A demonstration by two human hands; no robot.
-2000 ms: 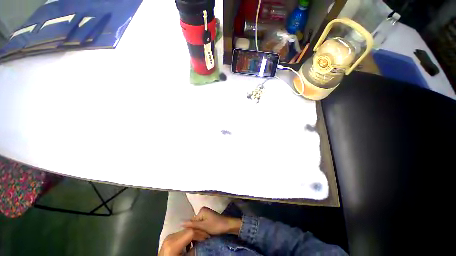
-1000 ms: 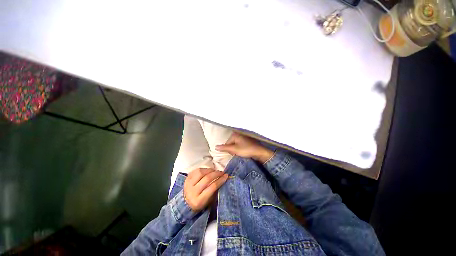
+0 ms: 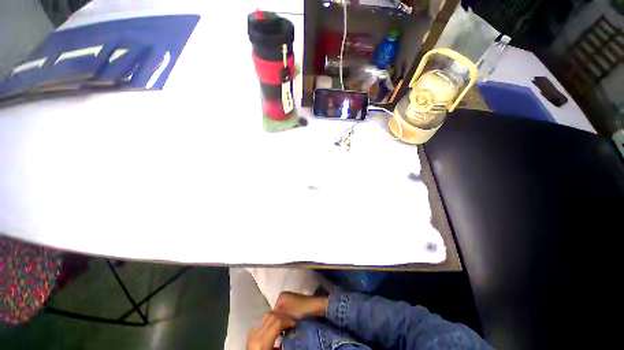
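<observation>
My right hand (image 3: 298, 305) rests on my lap below the table edge, its fingers curled. My left hand (image 3: 265, 331) is beside it at the bottom edge, partly cut off, and the two seem to touch. Denim jacket cloth lies against both; whether they grip it cannot be told. On the white table (image 3: 205, 198), a smartphone (image 3: 340, 104) with a lit screen leans sideways at the rack foot, with a white cable. Small metal charms or keys (image 3: 344, 140) lie before it. A lantern-style lamp (image 3: 428, 102) stands to its right.
A red and black tumbler (image 3: 276, 82) stands on a green mat. A brown rack (image 3: 309, 55) holds a blue bottle (image 3: 387, 51). Blue folders (image 3: 130, 58) lie far left. A black surface (image 3: 534, 212) adjoins at right. A patterned seat (image 3: 27, 280) is lower left.
The view tipped down, then rose again, bringing back the phone, tumbler and rack. My hands, apart at the jacket's front a second ago, are now close together low in the picture.
</observation>
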